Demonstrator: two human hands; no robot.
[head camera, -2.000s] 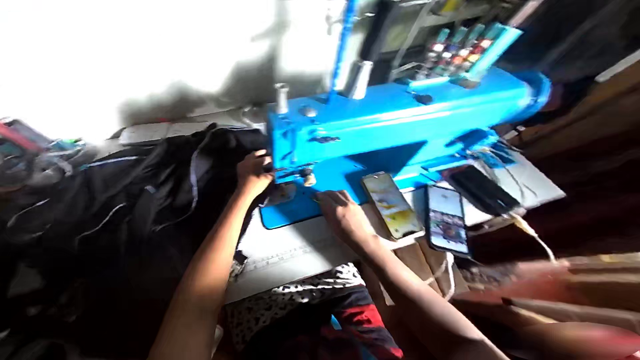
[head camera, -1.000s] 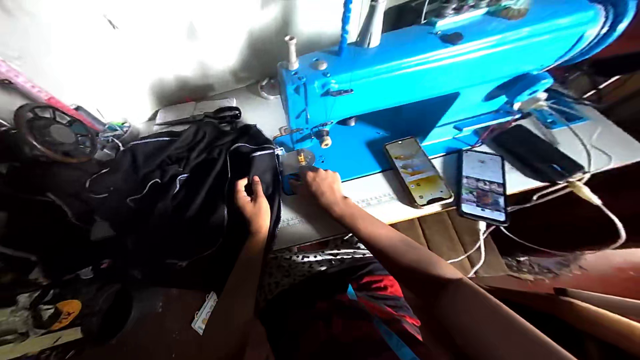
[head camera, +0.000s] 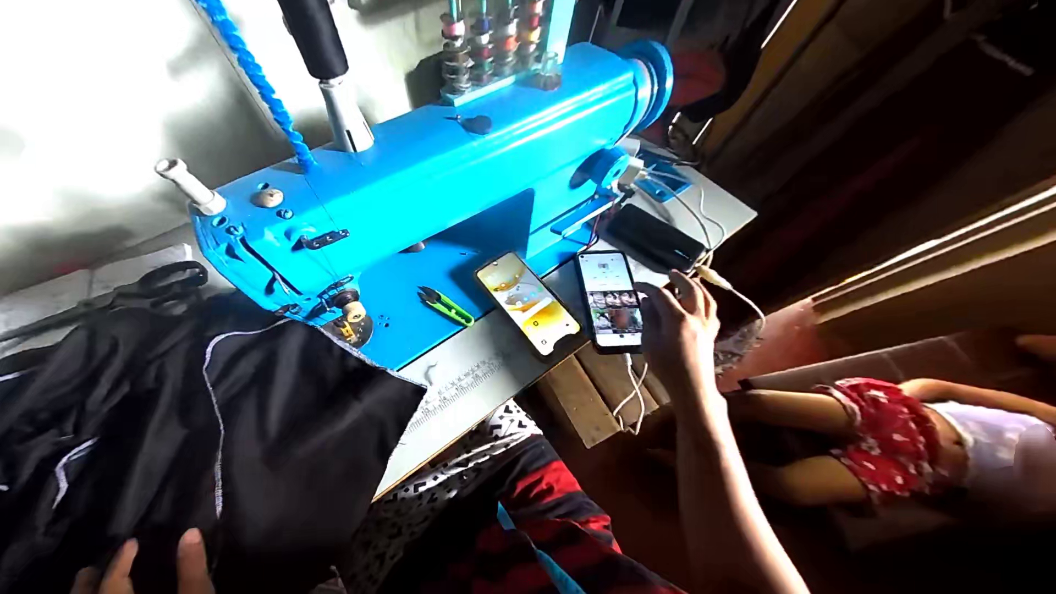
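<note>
A blue sewing machine stands on a white table. Black fabric with white seam stitching lies left of its needle area, one edge close to the presser foot. My left hand shows only its fingertips on the fabric at the bottom left; whether it grips is hidden. My right hand is at the right edge of a lit smartphone, fingers bent and apart. Left of that phone lies a second lit smartphone. Green thread snips rest on the machine bed.
A black power bank with white cables lies behind the phones. A rack of bobbins and a black thread cone stand on and behind the machine. Another person in red shorts lies at the right.
My right hand has moved right, from the machine's needle area to the phone. My left hand has moved down towards the view's lower edge. The green snips now show on the bed.
</note>
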